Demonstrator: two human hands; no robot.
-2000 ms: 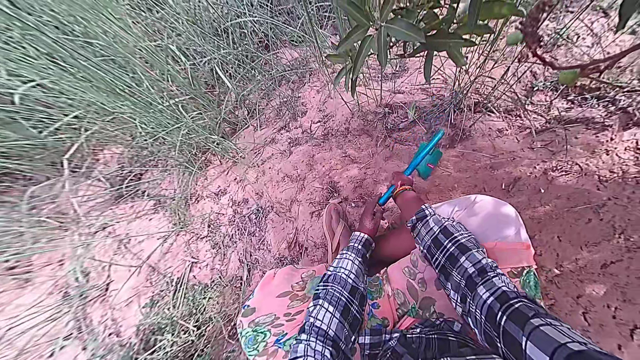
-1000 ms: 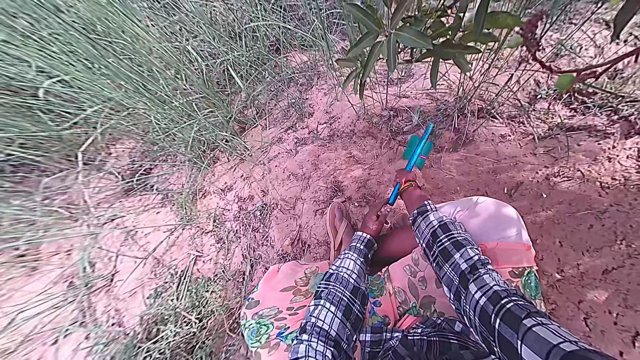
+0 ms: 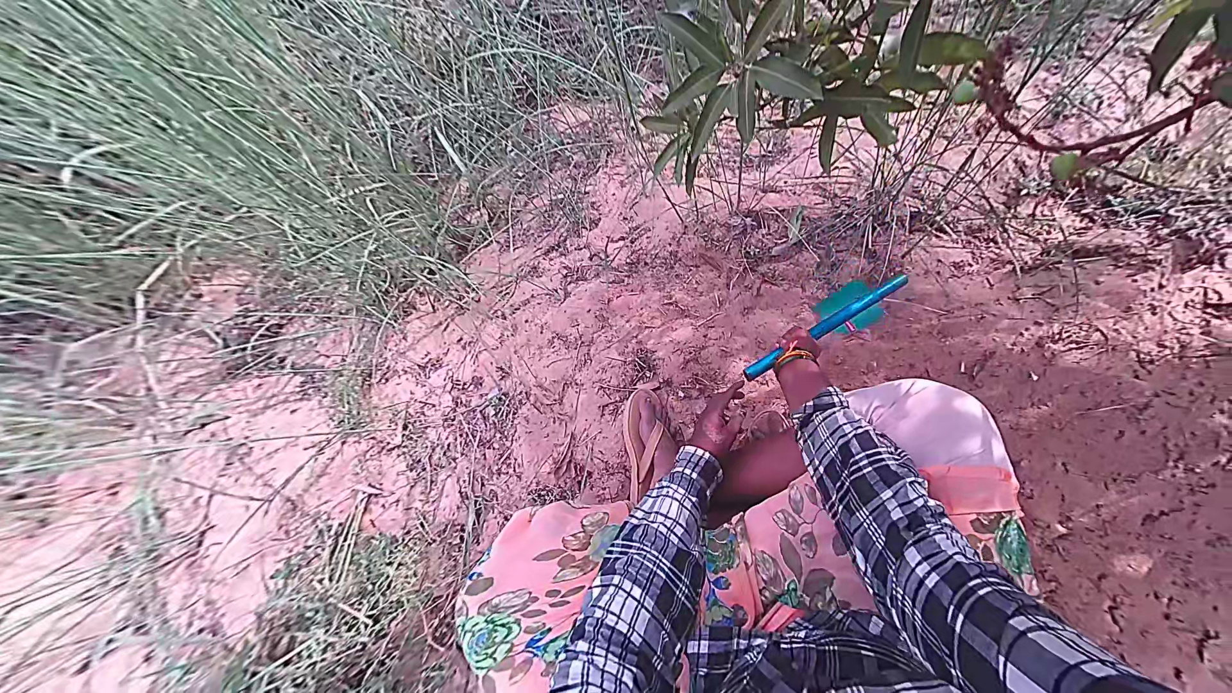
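Note:
My right hand [image 3: 799,348] is wrapped around a blue metallic rod or tube [image 3: 857,306], which slants from lower left to upper right above the soil. A green, roundish flat piece [image 3: 849,308], blurred, shows behind the rod beyond that hand; how it is joined cannot be told. Near the rod's lower end is my left hand [image 3: 717,422], its fingers apart and seemingly off the rod. Checked sleeves cover both arms, and a coloured thread band circles the right wrist.
Tall grass [image 3: 241,154] grows at the upper left. Leafy branches [image 3: 760,77] with small green fruits overhang the top right. A sandalled foot [image 3: 650,438] rests on reddish soil [image 3: 568,337], beside floral cloth [image 3: 539,587] over my legs.
The left hand has come off the rod's lower end, where it was in the earlier frames. The rod now tilts flatter, and the green piece has changed its angle.

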